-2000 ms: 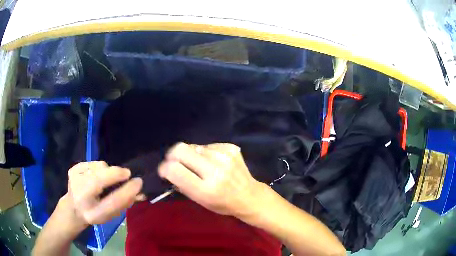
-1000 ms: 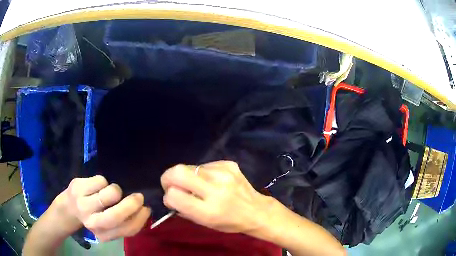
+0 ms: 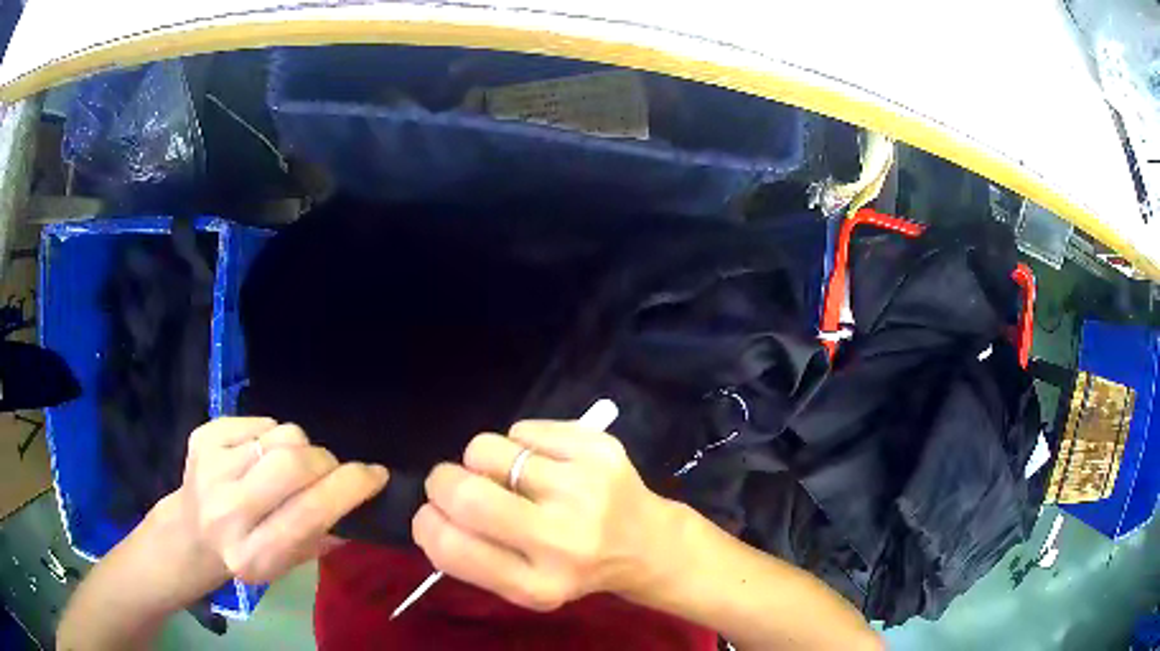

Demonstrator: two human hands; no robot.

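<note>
A black garment (image 3: 394,318) lies across my lap. My left hand (image 3: 274,490) pinches its near edge at the left. My right hand (image 3: 528,509) also grips that edge, with a short stretch of black cloth between the hands. My right hand also holds a thin pointed tool (image 3: 417,595). Its pale tip shows below the fingers, pointing down and left, and its white rounded end shows above the hand. The cloth inside my fingers is hidden. A thin curved white cord (image 3: 738,410) lies on the black cloth at the right.
A white table (image 3: 573,18) with a yellow edge spans the top. A blue crate (image 3: 76,382) with dark cloth stands at left, another blue crate (image 3: 534,146) under the table. A black garment pile (image 3: 935,471) covers a red frame (image 3: 836,299) at right.
The tool has turned in my right hand, so its white rear end now shows above the hand. The hands have come closer to the cloth edge, now stretched between them. The table edge sits slightly higher.
</note>
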